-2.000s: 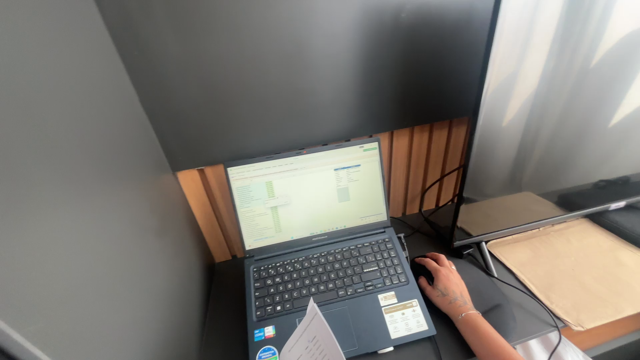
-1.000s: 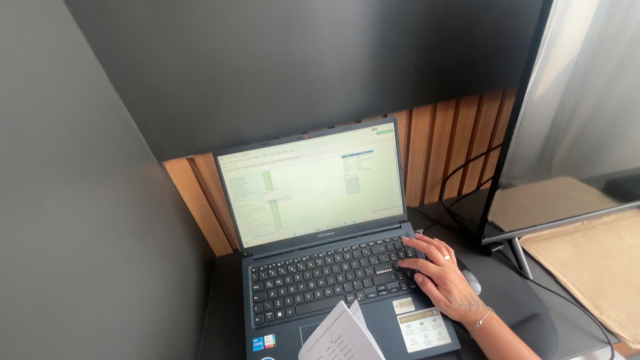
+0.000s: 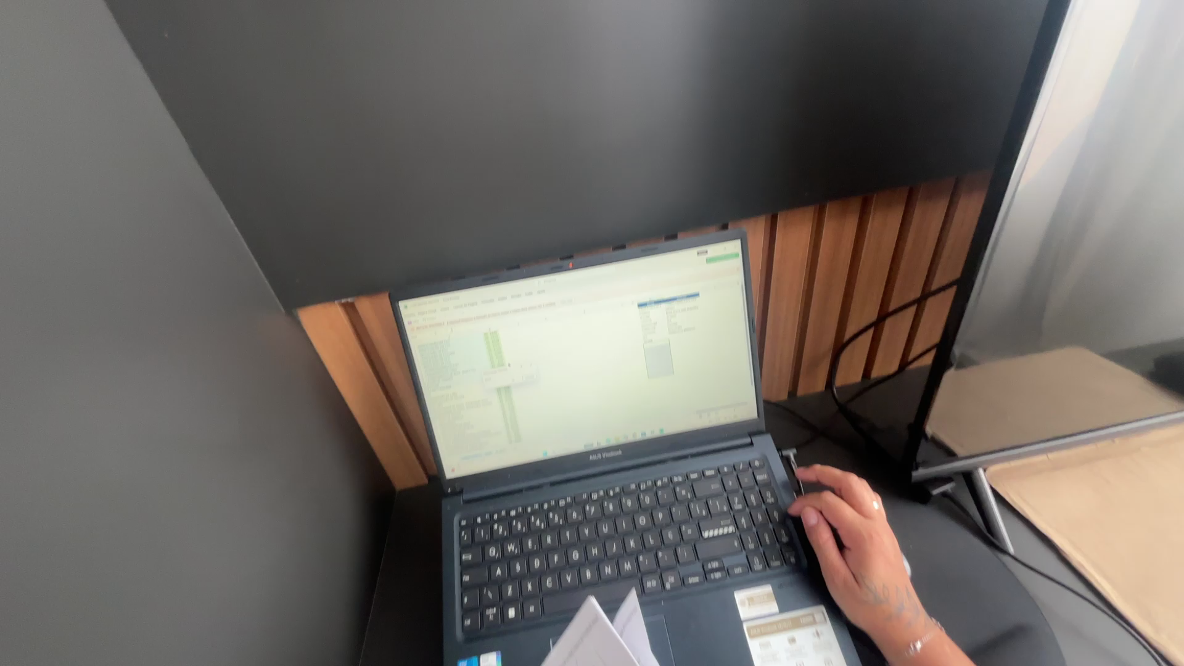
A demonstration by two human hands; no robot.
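An ASUS laptop stands open, a spreadsheet-like page lit on its screen. My right hand, with a ring and a bracelet, rests at the right edge of the keyboard, fingers bent and apart, holding nothing. Part of a computer mouse shows beside that hand, mostly hidden by it. White papers with writing stick up over the touchpad at the bottom edge; what holds them is out of view. My left hand is not in view.
A dark panel hangs above the laptop, with wooden slats behind. At right stands a large flat screen on a metal leg. Black cables run near it. A tan mat lies at far right.
My right hand was on the mouse, then moved to the right side of the keyboard, and is now at the keyboard's right edge. The view has shifted.
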